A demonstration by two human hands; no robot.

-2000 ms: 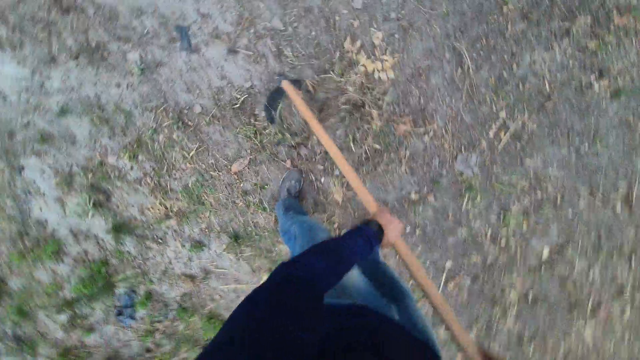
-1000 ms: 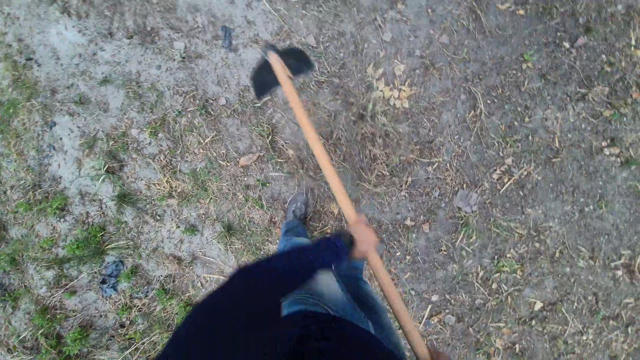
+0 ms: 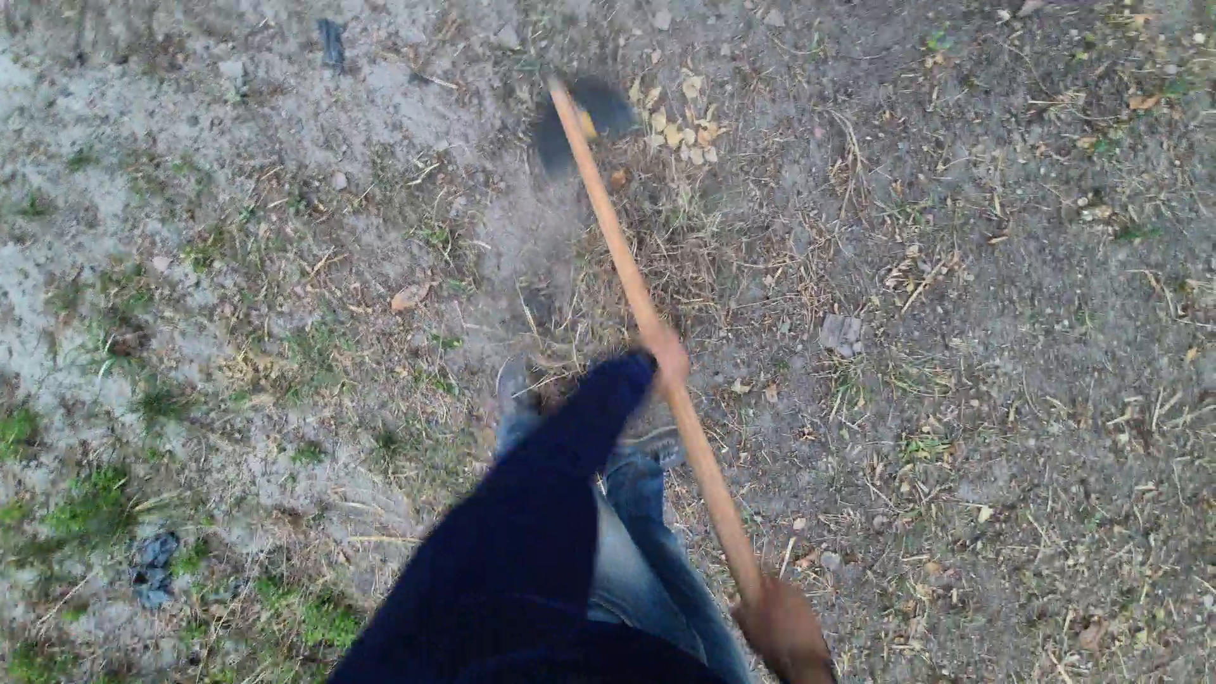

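Observation:
My left hand (image 3: 671, 359), at the end of a dark blue sleeve, is closed around the middle of a long wooden hoe handle (image 3: 617, 249). Lower down, near the bottom edge of the view, my right hand (image 3: 787, 622) grips the same handle close to its rear end. The handle slants up and to the left to a dark, wide hoe blade (image 3: 560, 133), blurred, with a yellowish spot beside the handle. Dry grass (image 3: 679, 242) lies just below and right of the blade. Whether the blade touches the soil cannot be told.
My shoes (image 3: 511, 382) and jeans show below the sleeve. Pale dry leaves (image 3: 689, 123) lie right of the blade, a flat grey piece (image 3: 842, 334) to the right. Dark scraps (image 3: 154, 568) lie at lower left and upper left (image 3: 331, 44). Green tufts (image 3: 95, 503) grow at left.
The hoe blade has come nearer to the pale leaves and the dry grass than it was one second ago. A second shoe now shows beside the first. Both hands have stayed on the handle.

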